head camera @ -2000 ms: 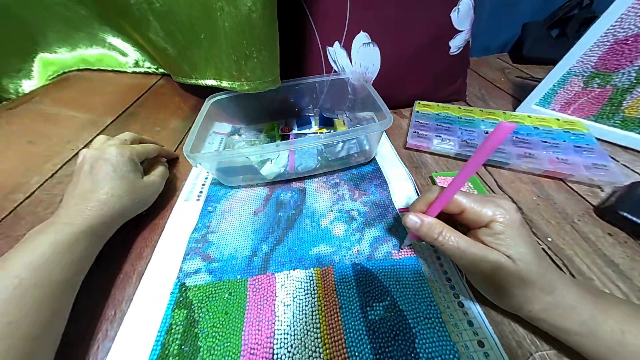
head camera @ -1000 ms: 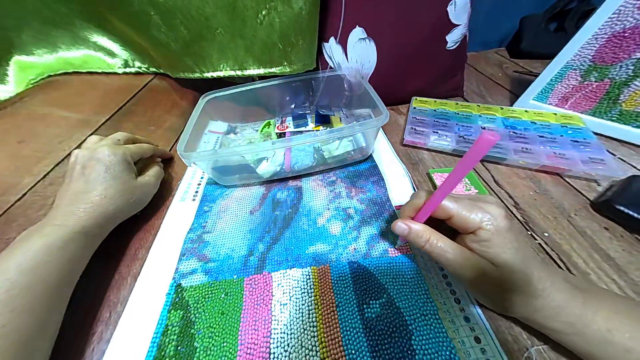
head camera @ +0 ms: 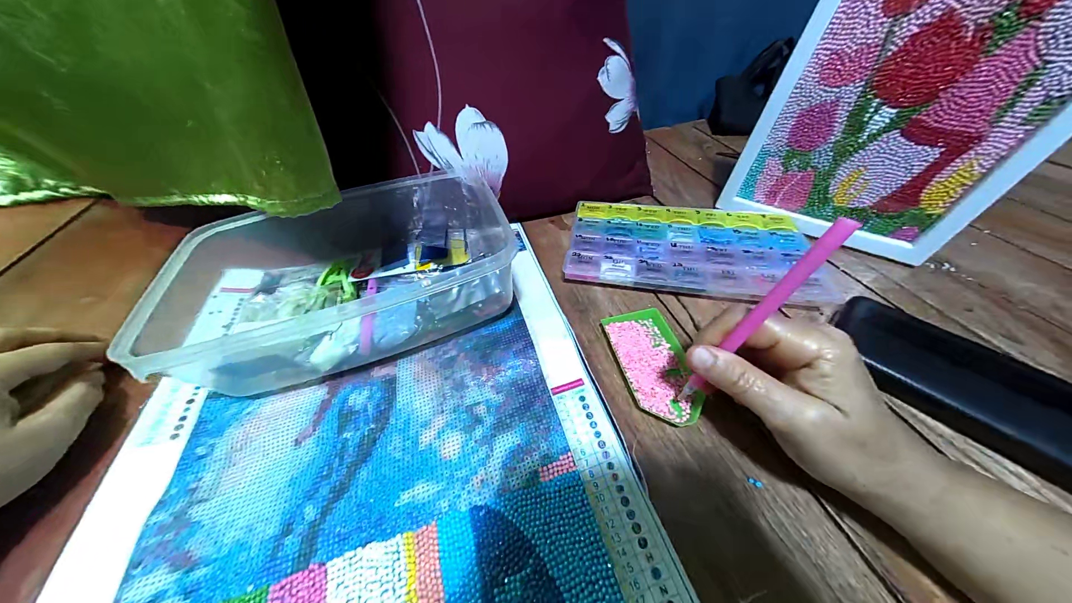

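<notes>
My right hand (head camera: 796,377) holds a pink diamond-painting pen (head camera: 779,297), its tip down at the pink beads (head camera: 649,364) in a small green tray (head camera: 677,419). To the left of the tray lies a diamond-painting canvas (head camera: 335,486), its lower part covered with rows of coloured beads and its right margin bearing a printed symbol chart. My left hand (head camera: 50,402), partly cut off by the left edge of the view, rests on the wooden surface beside the clear plastic container (head camera: 335,368), fingers bent, with nothing seen in it.
The container stands on the canvas's upper part and holds plastic packets. A bead organizer (head camera: 687,251) with lidded compartments lies behind the green tray. A framed tulip picture (head camera: 904,117) leans at the back right, a black case (head camera: 955,385) at the right. Green fabric (head camera: 159,100) and a maroon cushion (head camera: 536,92) stand behind.
My right hand has moved with the pen from the canvas's right side to the green tray. The view has swung to the right. My left hand shows no plain change.
</notes>
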